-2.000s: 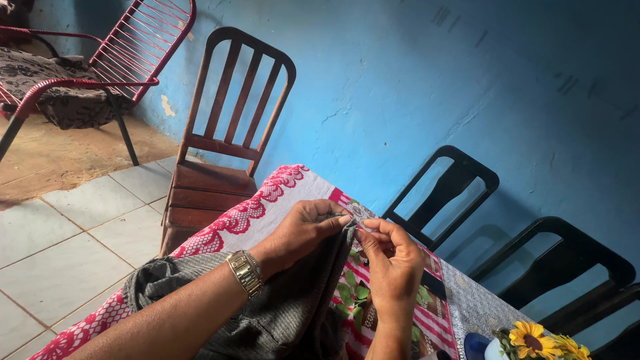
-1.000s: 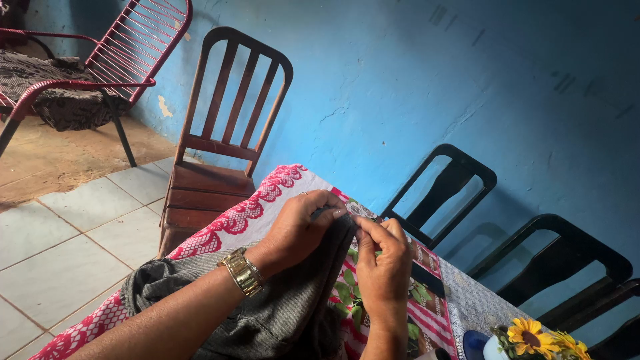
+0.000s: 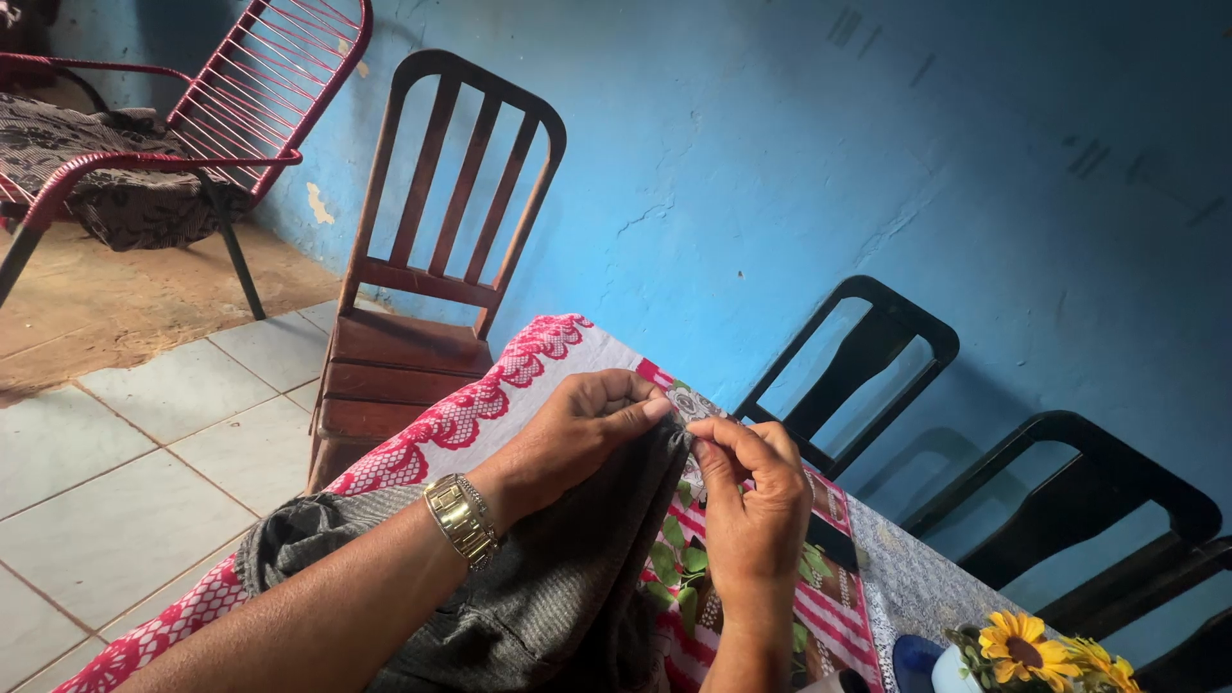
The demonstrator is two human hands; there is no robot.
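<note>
A dark grey ribbed cloth (image 3: 539,568) hangs from my fingertips over the near part of a table covered by a pink and white patterned tablecloth (image 3: 462,414). My left hand (image 3: 577,433), with a gold-coloured watch (image 3: 462,520) and a chain bracelet at its wrist, pinches the cloth's upper edge between thumb and fingers. Close beside it, my right hand (image 3: 751,491) grips the same edge with thumb and index finger. The fingertips of both hands nearly meet. Whether something small, such as a needle or thread, is between them cannot be told.
A wooden slatted chair (image 3: 423,279) stands beyond the table's left edge, and a red corded armchair (image 3: 279,87) is farther left. Dark chairs (image 3: 866,366) line the right side by the blue wall. Yellow artificial-looking flowers (image 3: 1025,650) in a light pot and a dark phone-like object (image 3: 830,541) are on the table.
Both hands stay at the cloth's edge. The fingers of my right hand have shifted slightly, and the cloth's top fold lies differently between the hands.
</note>
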